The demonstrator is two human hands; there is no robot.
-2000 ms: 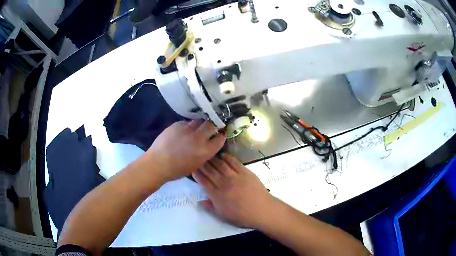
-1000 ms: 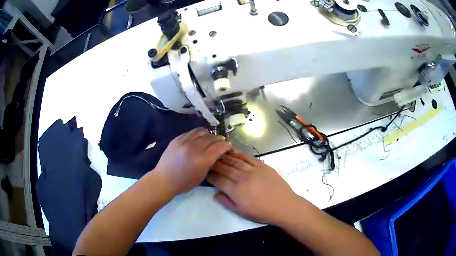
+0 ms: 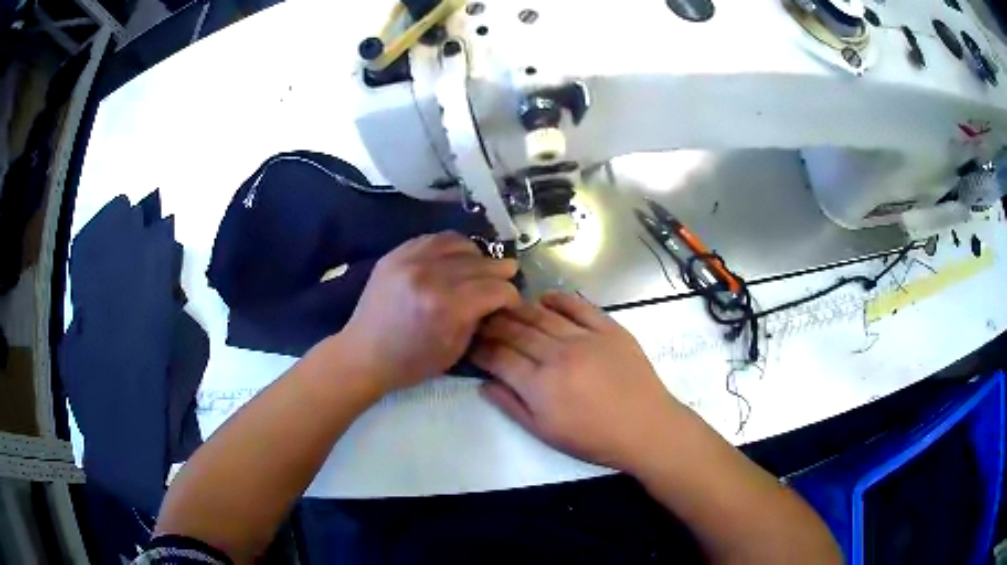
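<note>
A black bag pocket piece (image 3: pixel 298 254) with a small pale label and a light line along its curved edge lies left of the sewing machine head. Its right end runs under my hands at the presser foot (image 3: pixel 499 248). My left hand (image 3: pixel 431 304) presses on the piece with bent fingers close to the foot. My right hand (image 3: pixel 569 370) lies flat beside it, touching the left fingertips, on the front edge of the piece. The fabric under both hands is mostly hidden. The white sewing machine (image 3: pixel 685 110) has its lamp lit beside the needle area.
Dark cut panels (image 3: pixel 133 331) lie at the table's left. Orange-and-black thread snips (image 3: pixel 696 256) with tangled black cord (image 3: pixel 817 307) lie right of the needle. A yellow tape strip (image 3: pixel 930 287) lies at the right. A blue crate (image 3: pixel 867 497) stands below the table's right front.
The black piece has come further out from behind the machine head, showing its curved edge and label. Both hands remain together by the presser foot. The camera view has shifted.
</note>
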